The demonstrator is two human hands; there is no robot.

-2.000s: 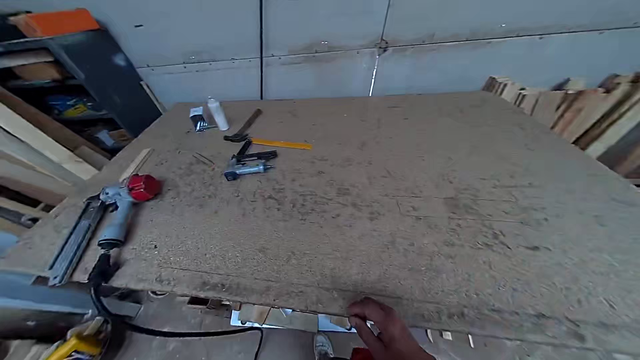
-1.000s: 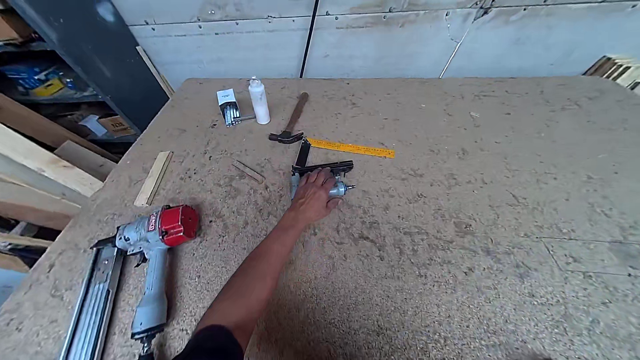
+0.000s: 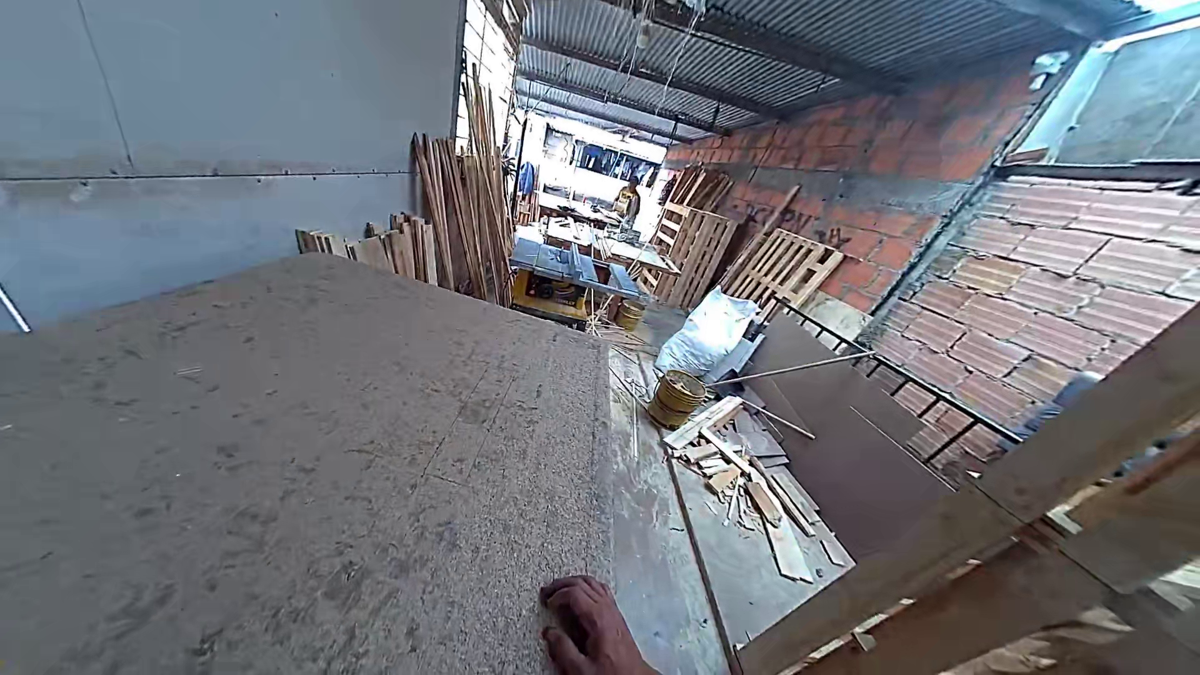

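My right hand (image 3: 591, 623) rests at the near edge of the large particle-board tabletop (image 3: 375, 450), low in the middle of the head view. Its fingers are bent over the board, with a gap between thumb and forefinger, and I see nothing held in it. The wrist runs out of the bottom of the frame. My left hand is out of view. Faint straight lines and dark scuffs mark the board's surface.
Beyond the table lean wooden strips (image 3: 459, 216), near a table saw (image 3: 553, 281). On the floor are a yellow bucket (image 3: 677, 398), a white sack (image 3: 708, 330) and wood offcuts (image 3: 750, 478). Pallets (image 3: 778, 267) lean by the brick wall. A person (image 3: 626, 202) stands far back.
The view has swung far to the right. My left hand, on a small air nailer a second ago, is out of view, as are the tools on the table. My right hand is in view again.
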